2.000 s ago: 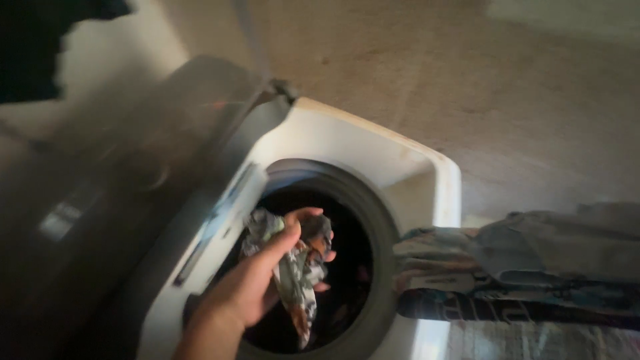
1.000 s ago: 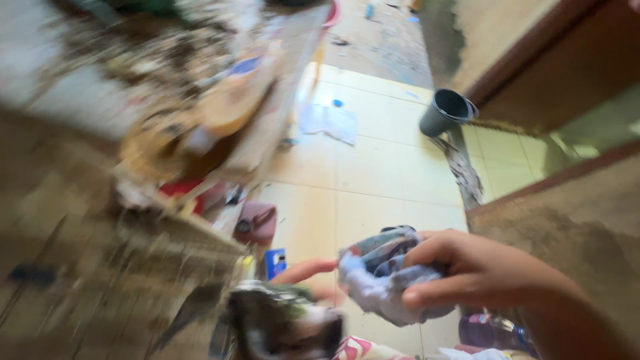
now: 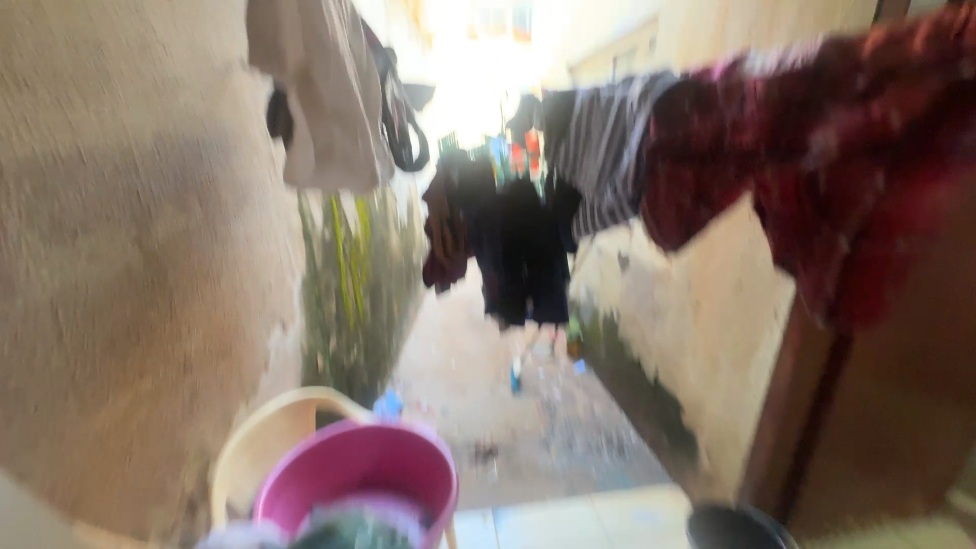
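Neither of my hands shows clearly at this moment. At the bottom edge, left of centre, blurred grey and dark green cloth (image 3: 354,530) appears in front of a pink plastic tub (image 3: 358,465); whether a hand holds it is hidden. Clothes hang across the passage: a beige garment (image 3: 324,99) at upper left, dark shorts (image 3: 526,259) in the middle, a striped grey garment (image 3: 606,149) right of them, and dark red cloth (image 3: 808,152) at upper right.
A cream plastic chair (image 3: 259,427) stands behind the tub by the left wall (image 3: 145,267). At the bottom right is a black bucket (image 3: 736,528) on pale tiles (image 3: 595,518). A brown door frame (image 3: 801,412) edges the right wall, and concrete ground (image 3: 534,427) stretches ahead.
The view has swung up from the washing machine, then the tiled floor, to the hanging clothes. Both hands and the bundled cloth, seen one second ago, are no longer clearly visible.
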